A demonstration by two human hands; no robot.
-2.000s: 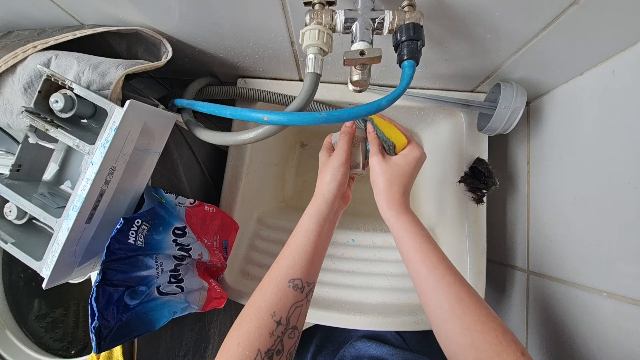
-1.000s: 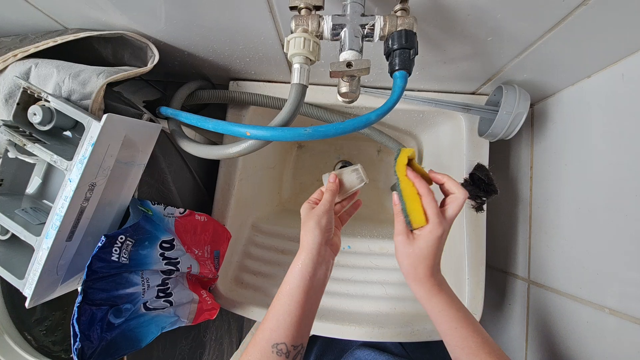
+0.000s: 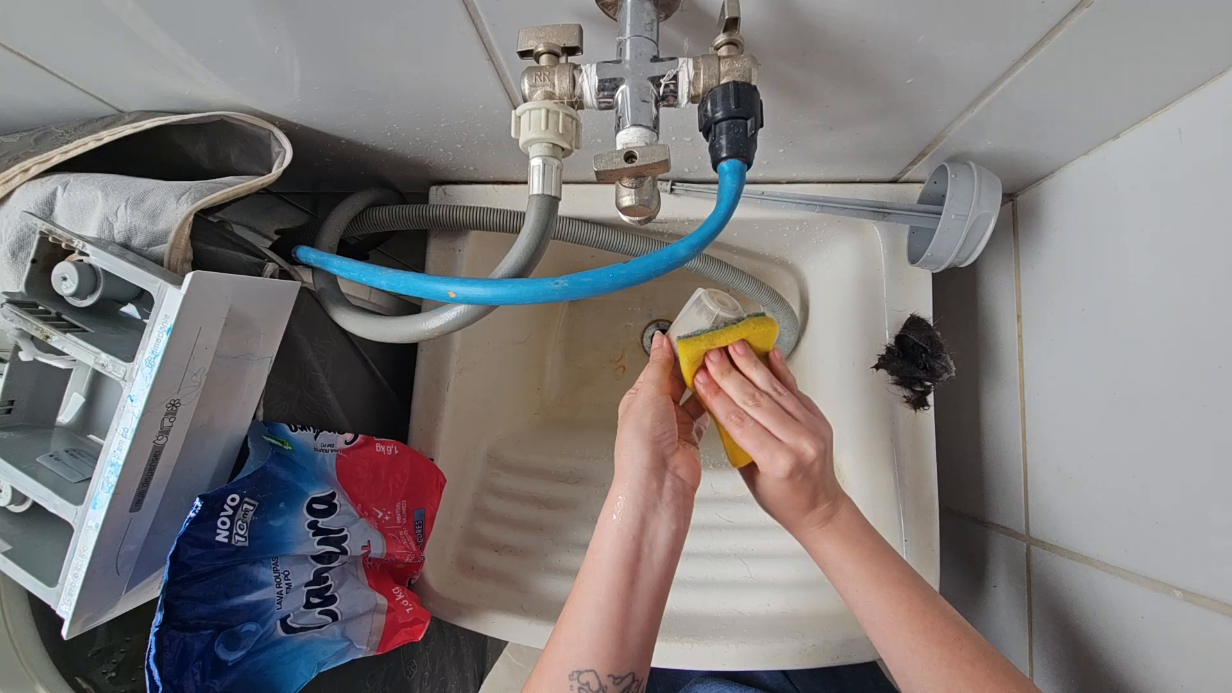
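Note:
Over the basin of a cream laundry sink (image 3: 539, 423), my left hand (image 3: 659, 419) grips a small translucent plastic part (image 3: 710, 310), tilted with its rounded end up. My right hand (image 3: 770, 423) presses a yellow sponge with a dark green scouring side (image 3: 731, 342) against that part. The sponge covers the part's lower portion and some of my left fingers. Just left of the plastic part, the metal drain (image 3: 657, 334) is partly visible. The ribbed washboard slope lies below my hands.
A tap assembly (image 3: 637, 87), a blue hose (image 3: 577, 287) and grey hoses (image 3: 433, 327) hang over the sink's back. At left are a detergent drawer (image 3: 183, 404) and a detergent bag (image 3: 318, 549). A clump of dark lint (image 3: 916, 362) and a grey plastic filter-like part (image 3: 953, 217) rest on the right rim.
One second ago my hands were apart, with the plastic part in the left and the sponge in the right. Now the sponge is against the part, and my right hand has moved left.

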